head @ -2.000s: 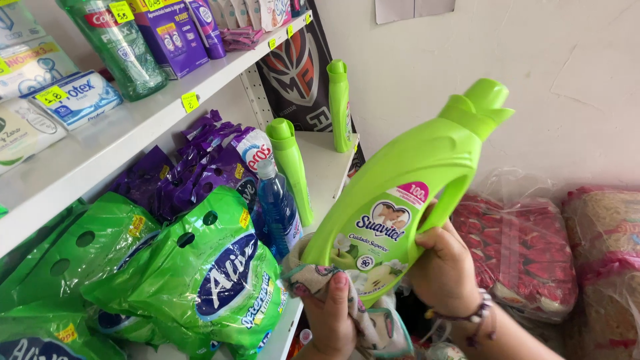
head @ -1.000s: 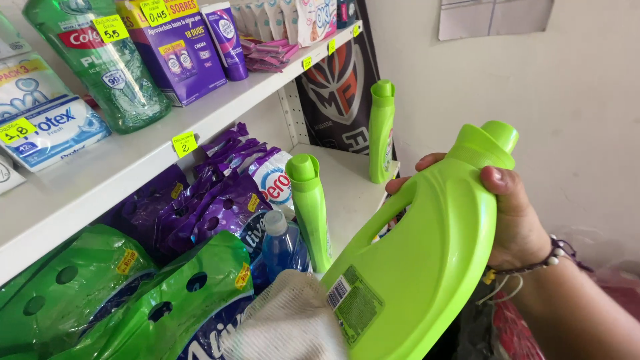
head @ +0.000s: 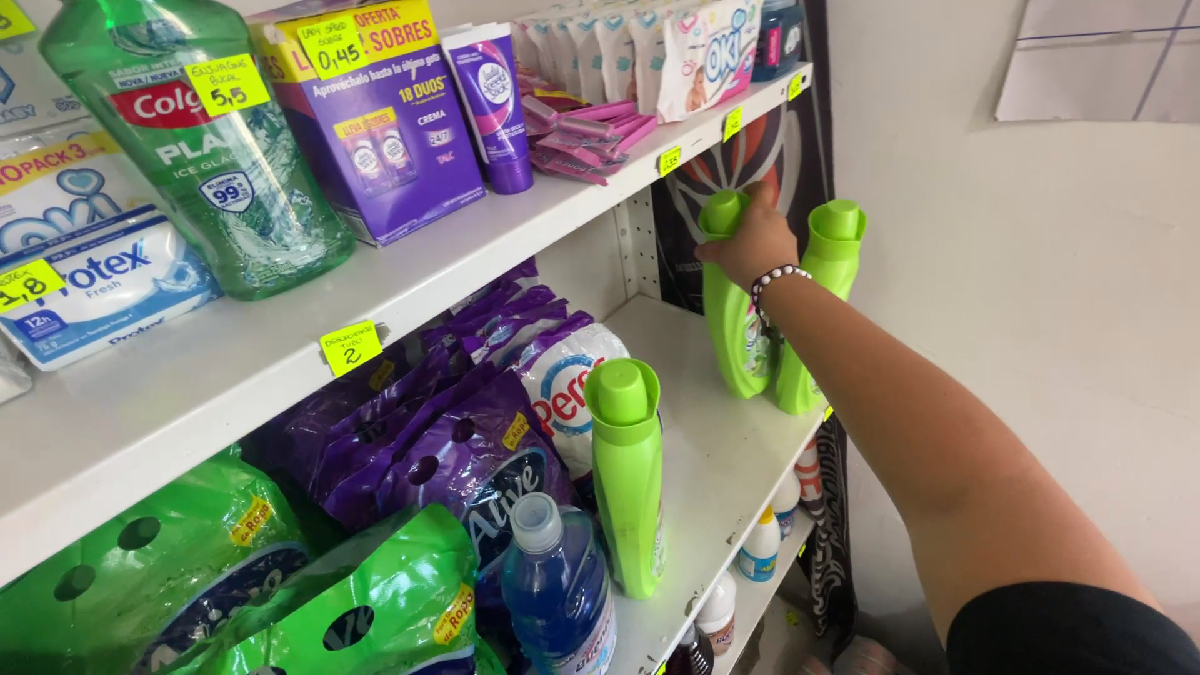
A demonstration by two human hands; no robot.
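Note:
My right hand (head: 755,239), with a beaded bracelet at the wrist, grips the cap and neck of a green fabric softener bottle (head: 734,323). That bottle is upright at the far end of the white middle shelf (head: 670,333). Close beside it on the right stands another green softener bottle (head: 825,300), partly behind my forearm. Nearer along the shelf is a green bottle (head: 626,487) of the same kind, seen narrow side on. A clear bottle of blue liquid (head: 555,581) stands just before it. My left hand is out of view.
Green detergent bags (head: 366,600) and purple detergent bags (head: 450,441) fill the shelf's left side. Overhead, the upper shelf's edge (head: 234,412) carries price tags, mouthwash (head: 197,150), a purple box (head: 375,131) and wipes (head: 703,56). Bottles (head: 757,548) stand on a lower shelf; a wall rises at right.
My right hand has moved the green bottle from in front of me to the far end of the shelf. The cloth and my left hand, seen earlier, have left the view.

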